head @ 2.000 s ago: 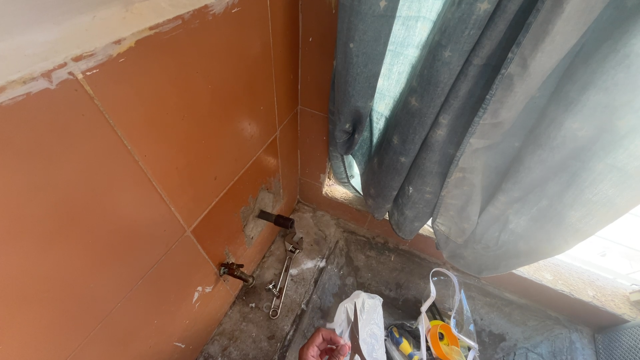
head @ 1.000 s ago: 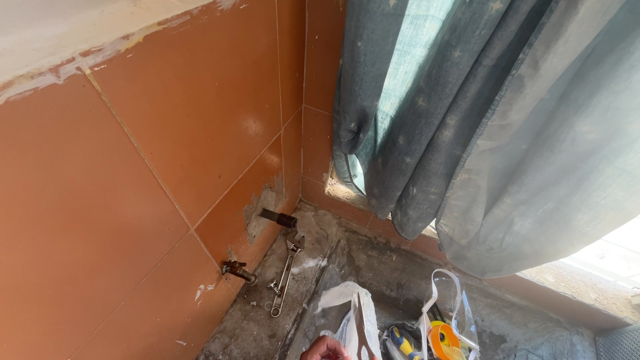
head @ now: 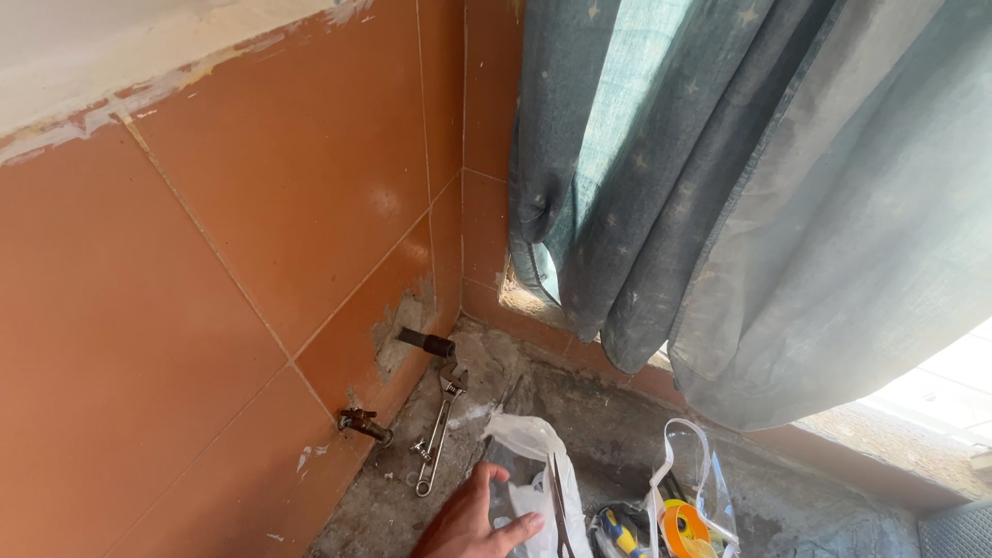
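My left hand (head: pixel 484 515) reaches in from the bottom edge, thumb and index finger apart, at the near left side of a white plastic bag (head: pixel 570 473). Whether the fingertips touch the bag is hard to tell. A dark, slender metal tool (head: pixel 558 504), perhaps scissors, stands upright against the bag, its lower end cut off by the frame. My right hand is not in view. Left of the bag, an adjustable wrench (head: pixel 439 438) lies on the concrete, beside a small metal fitting (head: pixel 421 448).
A valve (head: pixel 364 425) and a dark pipe stub (head: pixel 426 342) project from the orange tiled wall (head: pixel 271 194). Right of the bag are a clear pouch with white trim (head: pixel 668 457), an orange tape ring (head: pixel 683 529) and a yellow-blue handle (head: pixel 620 533). A grey-blue curtain (head: pixel 682 194) hangs above.
My left hand has moved farther into view, and its thumb and index finger are now spread. The white bag has changed shape. The dark metal tool was not visible two seconds ago.
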